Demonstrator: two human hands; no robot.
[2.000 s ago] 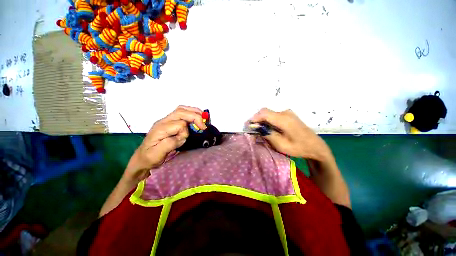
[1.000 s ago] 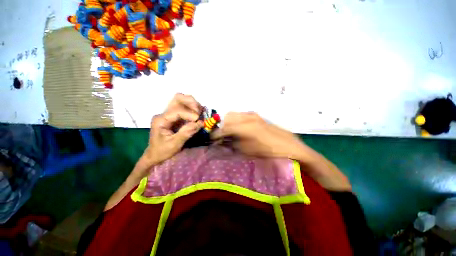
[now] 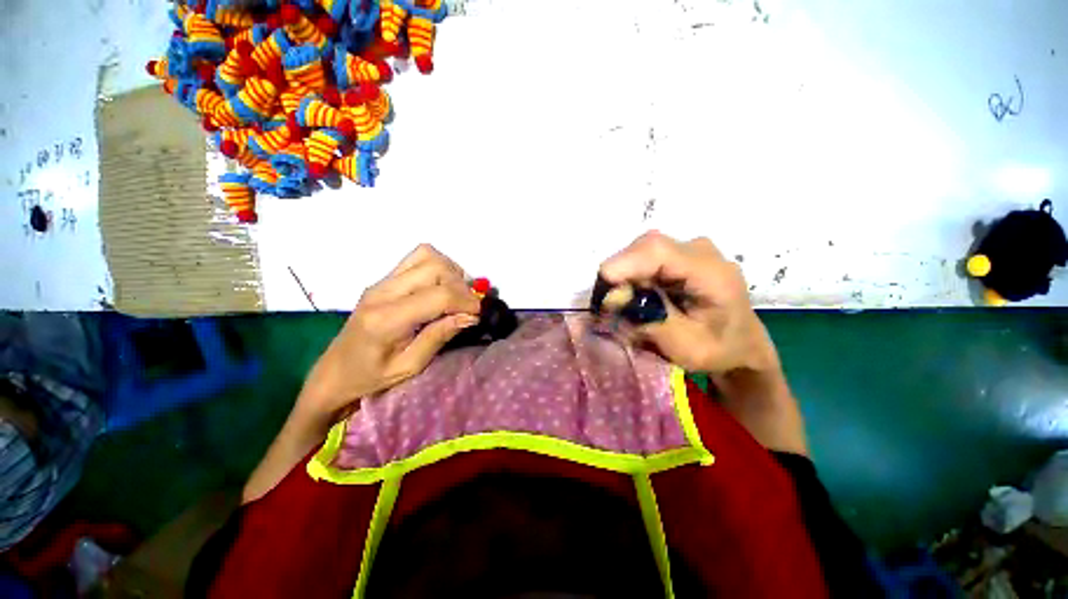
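Note:
My left hand [image 3: 398,325] is closed around a black plush penguin [image 3: 494,322] above the apron at the table's edge. The red bobble [image 3: 481,286] of a small knitted hat shows at its fingertips; the rest of the hat is hidden. My right hand [image 3: 691,307] is bent, a little to the right of the penguin. It holds a small dark tool [image 3: 645,307], perhaps snips, in its palm; the blades cannot be made out. No needle or thread can be told between the hands.
A heap of striped knitted hats [image 3: 287,100] lies at the upper left of the white table [image 3: 515,152]. Corrugated cardboard [image 3: 164,211] lies left of it. Another black penguin [image 3: 1025,254] sits at the right table edge. A thin dark line [image 3: 302,288] lies near the front edge.
My right hand has moved right, away from the penguin it was beside a second ago. The left hand still holds the penguin, and less of the hat shows.

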